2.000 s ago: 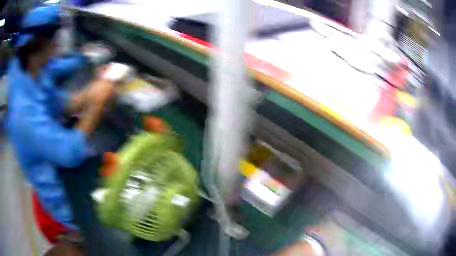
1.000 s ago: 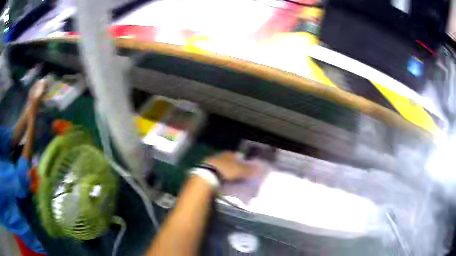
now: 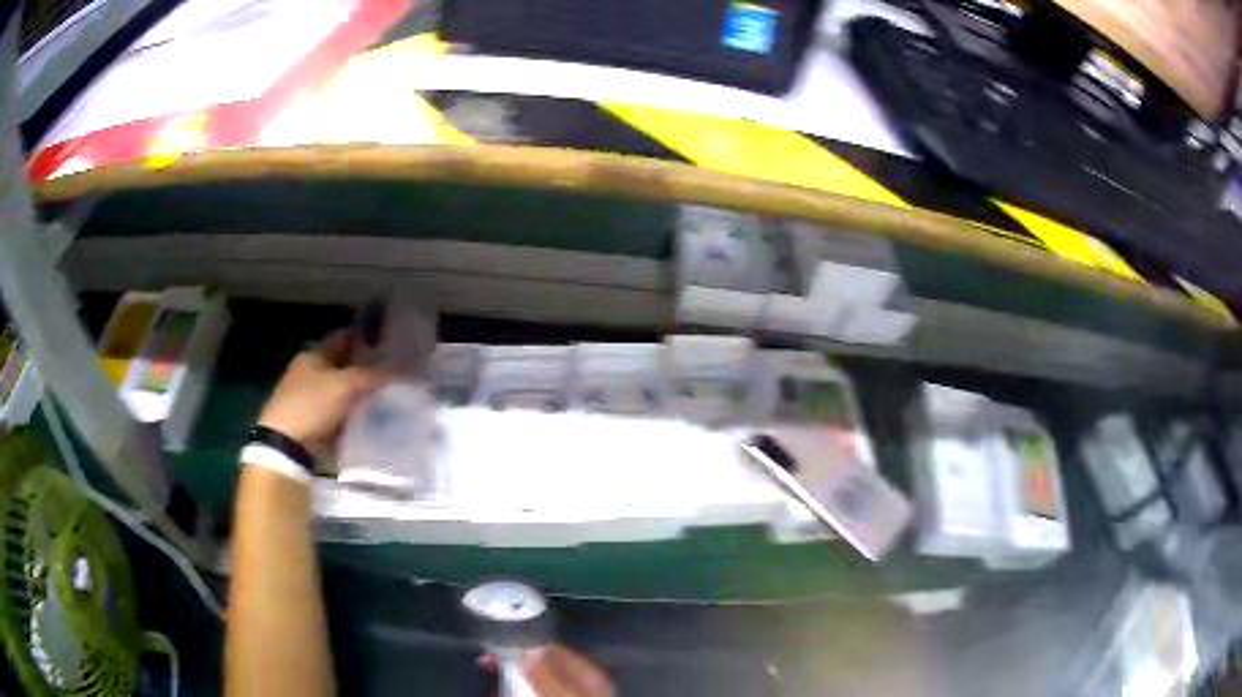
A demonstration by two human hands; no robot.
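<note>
A row of open white boxes lies side by side on the belt in front of me. My left hand, with a black and a white wristband, is at the row's left end. Its fingers are on a blurred pale smartphone, tilted up behind the end box. A pale slab lies over that box beside my hand. Another pink smartphone lies slanted across the row's right end. My right hand, cut off by the bottom edge, is round the white barcode scanner, its rounded head up.
White insert boxes stand on the ledge behind. More boxes stand at right and left. A green fan and white post are at left. The taped shelf edge runs above, with a black keyboard.
The view has swung right, so the fan and post are further left and the whole box row shows. My left hand is still at the row's left end. The scanner and right hand have come into view.
</note>
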